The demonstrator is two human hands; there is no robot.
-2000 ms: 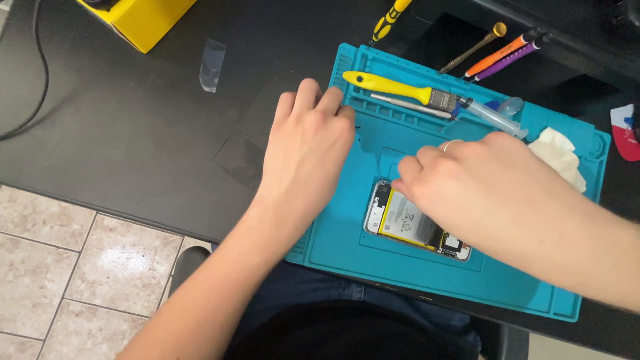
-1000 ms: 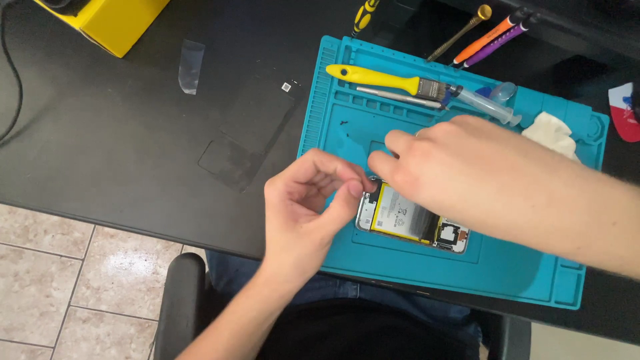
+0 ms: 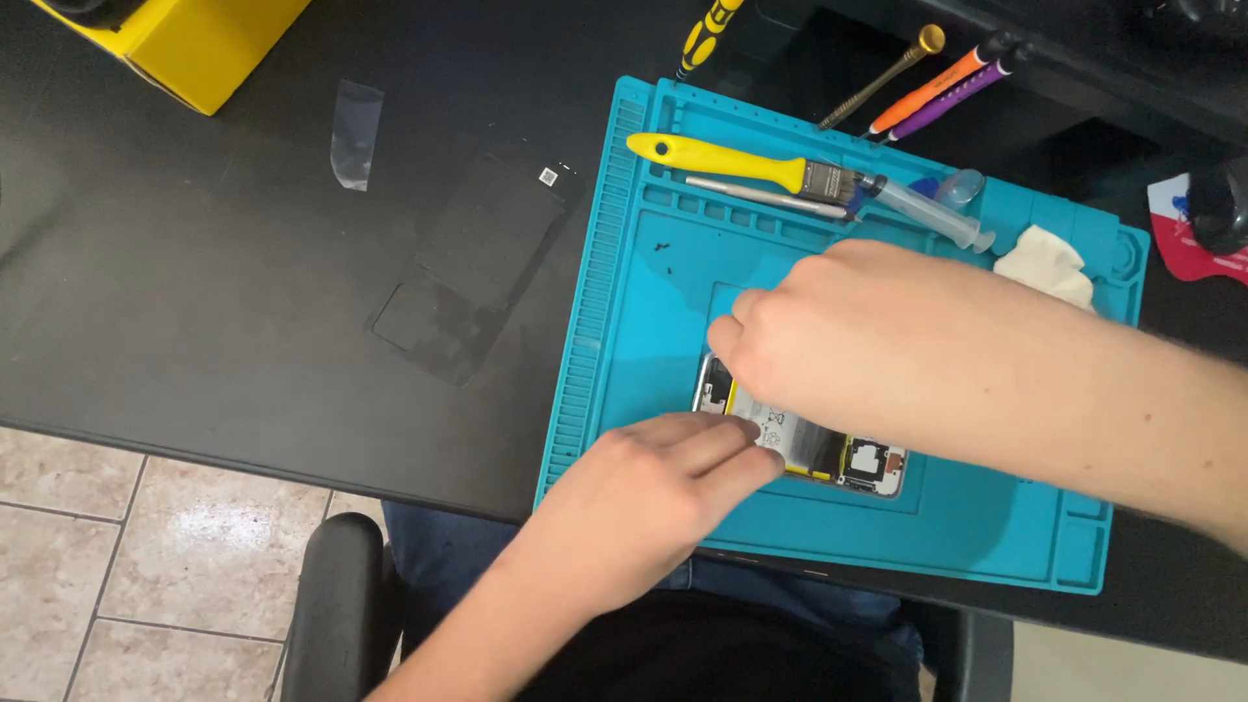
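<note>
An opened smartphone (image 3: 875, 466), its battery (image 3: 801, 441) showing, lies on a teal silicone repair mat (image 3: 648, 341). From below, my left hand (image 3: 673, 487) reaches over the phone's lower left edge, its fingertips at the battery. Over the phone's upper part is my right hand (image 3: 809, 327), its fingers curled down; whether they hold anything is hidden. A yellow-handled brush (image 3: 721, 159), a slim metal tool (image 3: 765, 198) and a clear syringe (image 3: 926, 213) lie along the mat's top tray. A crumpled white cloth (image 3: 1045, 265) sits at the mat's right.
Beyond the mat lie a yellow and black screwdriver (image 3: 707, 39), a gold-capped one (image 3: 882, 78), an orange one (image 3: 926, 93) and a purple one (image 3: 951, 100). A clear plastic strip (image 3: 357, 135) and a thin dark sheet (image 3: 468, 268) are on the black table. A yellow box (image 3: 214, 49) stands upper left.
My left hand has gone from the mat's upper left, through the phone's left end, to the phone's lower edge. My right hand has stayed over the phone.
</note>
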